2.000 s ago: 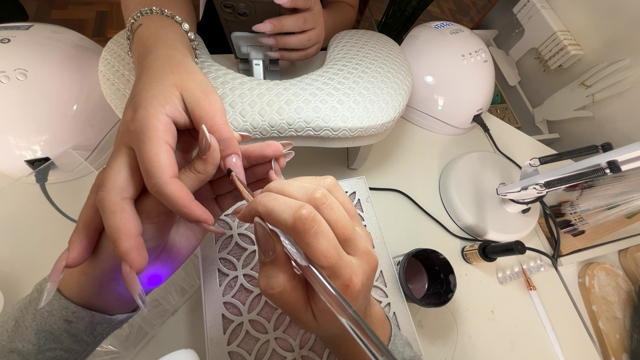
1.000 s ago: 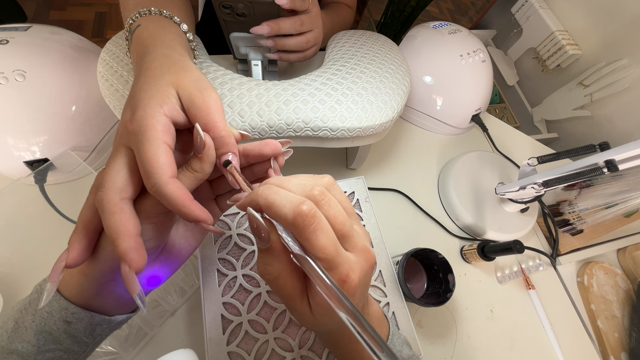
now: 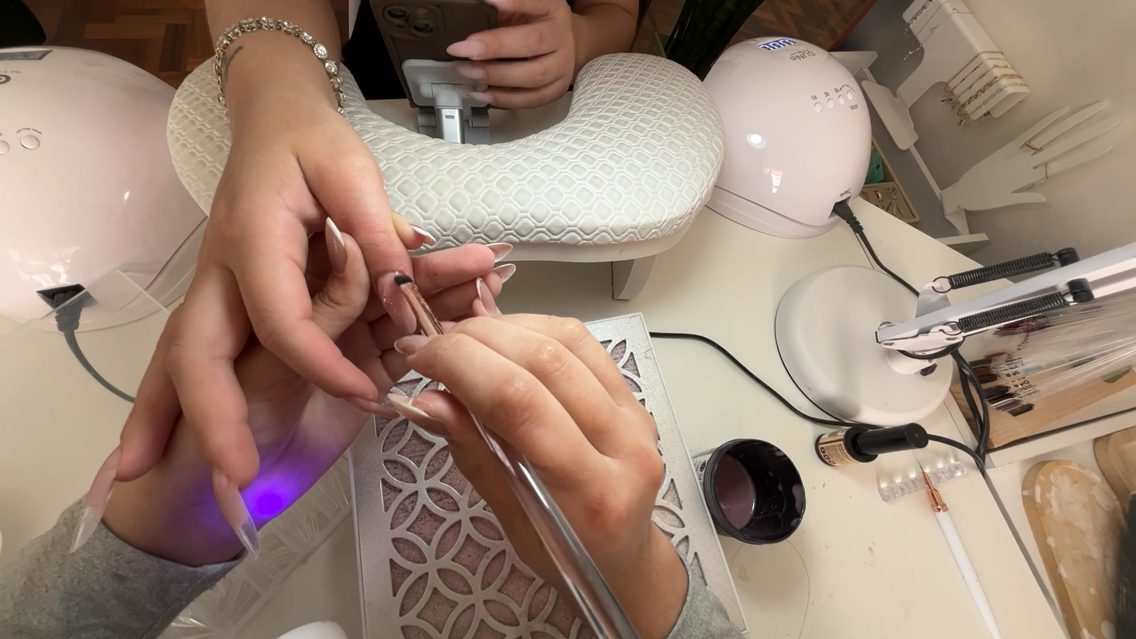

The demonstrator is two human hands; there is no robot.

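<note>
My right hand (image 3: pixel 550 426) grips a clear-handled nail brush (image 3: pixel 515 479) with a copper-coloured ferrule. The brush's dark tip touches the nail of one finger on the other person's hand (image 3: pixel 293 204), which wears a beaded bracelet (image 3: pixel 266 31). Palm up, my left hand (image 3: pixel 328 399) lies under that hand and supports its fingers; a violet light spot falls near my left wrist. Long pointed nails show on the other person's hand. Beneath my hands is a silver lattice-patterned hand rest or dust collector (image 3: pixel 444 532), partly hidden. An open dark jar (image 3: pixel 754 491) stands to its right.
A white quilted armrest (image 3: pixel 550 186) spans the back, where the person's other hand (image 3: pixel 524 53) holds a phone (image 3: pixel 426 35). Nail lamps stand at left (image 3: pixel 89 177) and right (image 3: pixel 790 133). Right of the jar are a lamp base (image 3: pixel 861 346), a polish bottle (image 3: pixel 870 444) and a white brush (image 3: pixel 958 550).
The brush tip has shifted slightly over the same nail between the frames. Both my hands and the other person's hand stay nearly in place.
</note>
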